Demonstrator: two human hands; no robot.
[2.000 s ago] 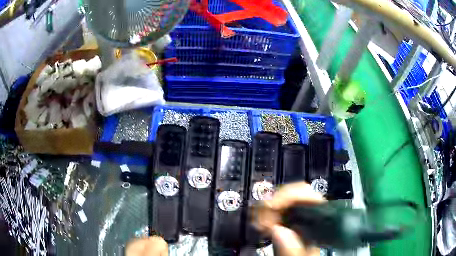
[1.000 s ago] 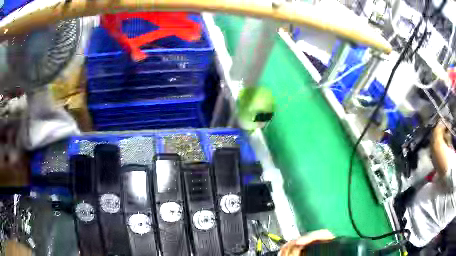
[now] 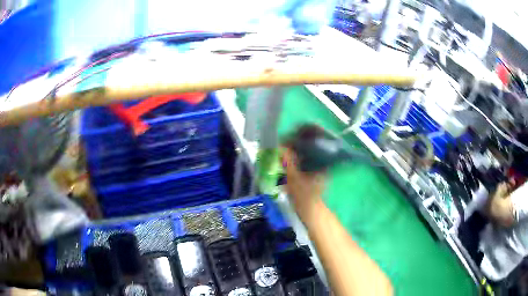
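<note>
My right hand (image 3: 304,185) is raised over the green belt, blurred, and is shut on a dark electric screwdriver (image 3: 321,151). It is beside the yellow-green holder (image 3: 268,167) on the post; blur hides whether they touch. Several long black lock housings (image 3: 224,263) stand side by side at the bottom, their lower ends cut off by the picture's edge. Silver round discs (image 3: 266,276) show on some. A blurred skin-toned shape at the bottom left edge may be my left hand; its fingers cannot be made out.
Blue screw bins (image 3: 205,224) lie behind the housings. Stacked blue crates (image 3: 159,156) with a red piece (image 3: 142,114) stand behind them. A whitish bag (image 3: 55,217) and fan (image 3: 35,144) are at left. A beige rail (image 3: 231,84) crosses above. Another person's arm (image 3: 501,205) shows across the belt (image 3: 376,214).
The view has shifted, so the housings sit lower. My right hand has risen with the screwdriver from the bottom of the picture to beside the holder.
</note>
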